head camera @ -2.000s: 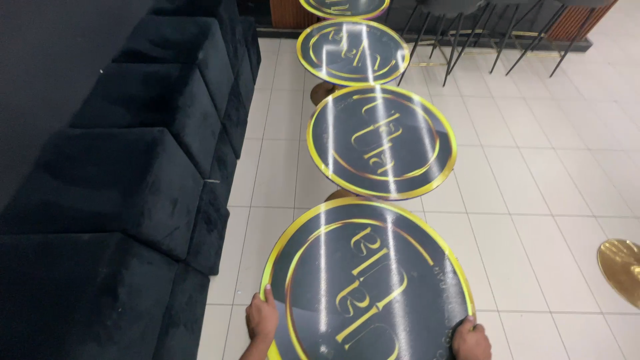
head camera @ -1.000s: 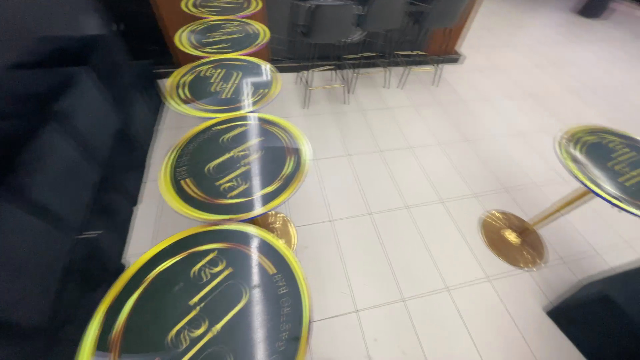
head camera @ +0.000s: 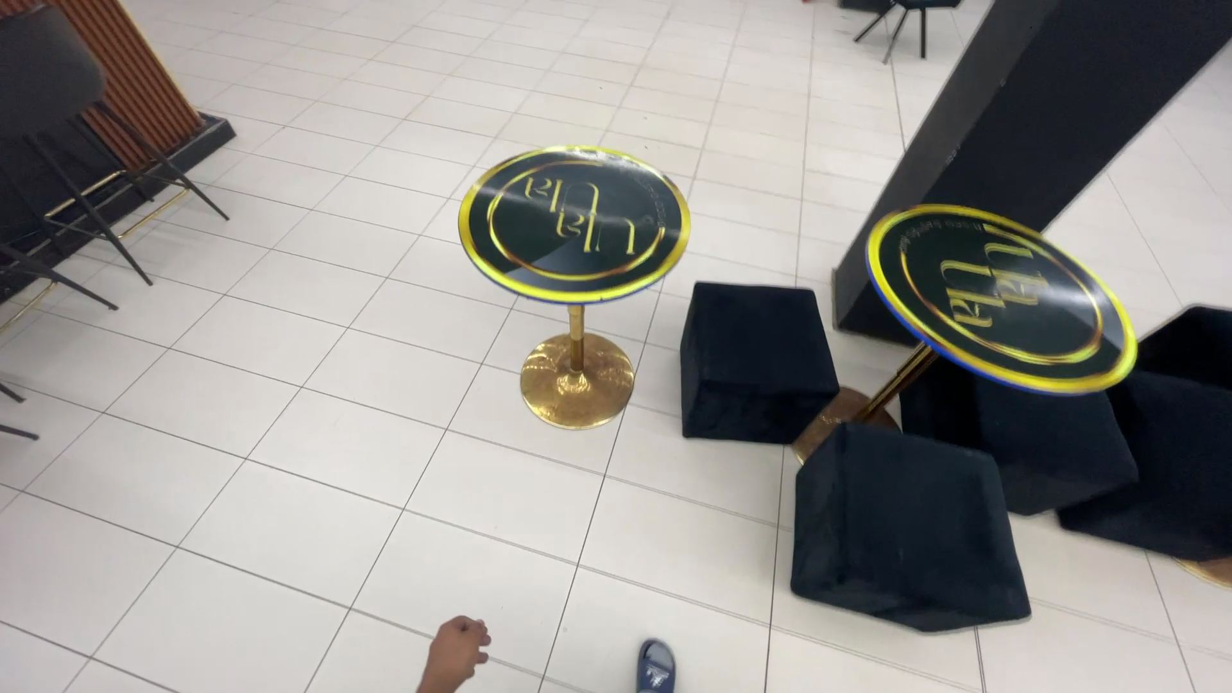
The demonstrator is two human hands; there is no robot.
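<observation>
My left hand (head camera: 456, 652) is low in the head view, above the white floor tiles, with its fingers curled and nothing seen in it. My right hand is out of view. Ahead stands a round table (head camera: 576, 223) with a black top, a yellow rim and gold lettering, on a gold pedestal base (head camera: 577, 381). A second such table (head camera: 1001, 298) stands to the right, beside several black upholstered cube stools. The nearest cube stool (head camera: 910, 529) is at the lower right, and another stool (head camera: 757, 361) sits between the two tables.
A dark square pillar (head camera: 1001, 144) rises behind the right table. Bar stools (head camera: 48, 77) with thin black legs stand at the far left by a slatted wood counter (head camera: 144, 91). A sandalled foot (head camera: 655, 666) shows at the bottom edge.
Two seconds ago both hands were on the rim of the nearest table in a row; now they are off it. The view has swung far to the right.
</observation>
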